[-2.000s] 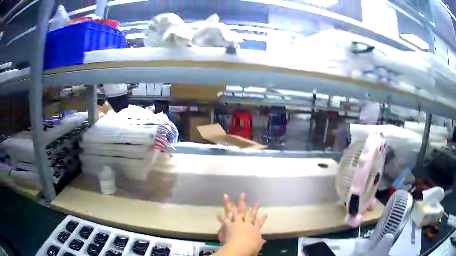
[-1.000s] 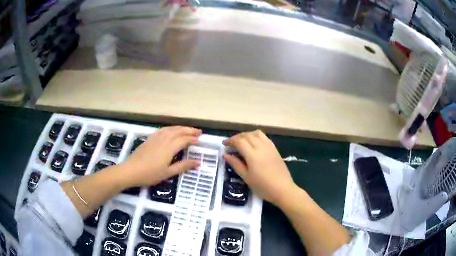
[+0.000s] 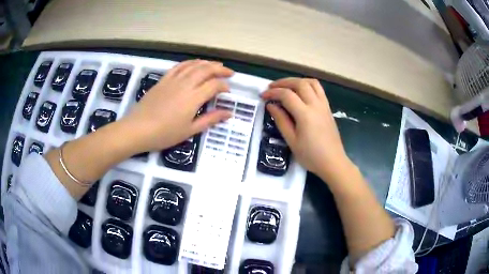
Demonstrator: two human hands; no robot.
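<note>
The white foam tray holds rows of glossy black device units. A long narrow label sheet with rows of small dark print lies across the tray. My left hand is bent over the tray at the sheet's upper left, with thumb and fingertips apart near its top edge. My right hand is at the sheet's upper right, over the units there, with its thumb near its fingertips. I cannot tell whether a small label is between those fingertips. Both hands cover some units.
A pale wooden shelf runs behind the tray. At the right, a black smartphone lies on printed paper sheets. A fan and a second round grille stand at the right edge, with a white cable beside the phone.
The view has tilted down from the shelves to the tray. First one hand reached out over the shelf; now both are at the label sheet, their pose much as one second ago.
</note>
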